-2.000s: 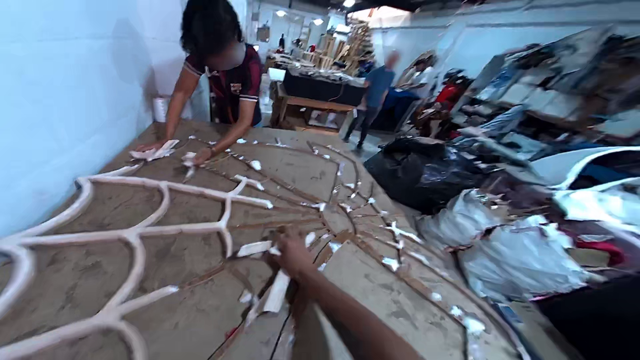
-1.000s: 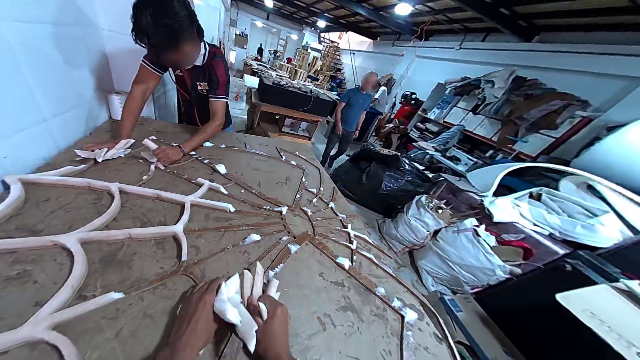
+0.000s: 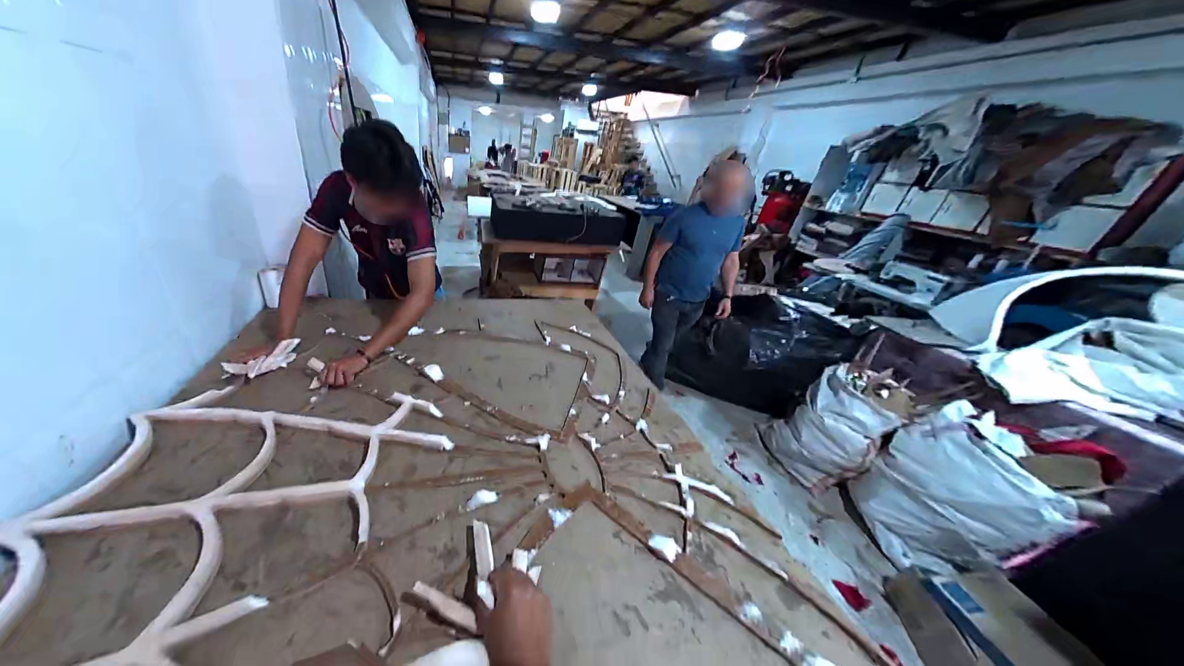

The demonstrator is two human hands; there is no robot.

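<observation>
My right hand [image 3: 518, 615] is closed around several short pale strips [image 3: 483, 550] low in the view, above the large brown board [image 3: 481, 370]. My left hand [image 3: 342, 655] shows only as a brown shape at the bottom edge; its fingers and grip are hidden. Another pale strip [image 3: 444, 608] slants beside my right hand. Pale, padded-looking curved strips [image 3: 277, 499] form a web-like frame on the board's left half. Thin brown strips [image 3: 638, 527] fan out around a ring [image 3: 572, 462], with white fluffy tufts [image 3: 664, 546] along them.
Across the board a co-worker [image 3: 379, 231] leans over, both hands on white pieces [image 3: 264, 359]. Another person [image 3: 698, 250] stands in the aisle. To the right lie a black plastic bag [image 3: 768, 351], white sacks [image 3: 953, 481] and cardboard [image 3: 999, 620]. A white wall [image 3: 139, 231] borders the left.
One second ago both my hands were together on the pale strips; now my right hand holds strips and my left is mostly out of sight. The view has tilted upward.
</observation>
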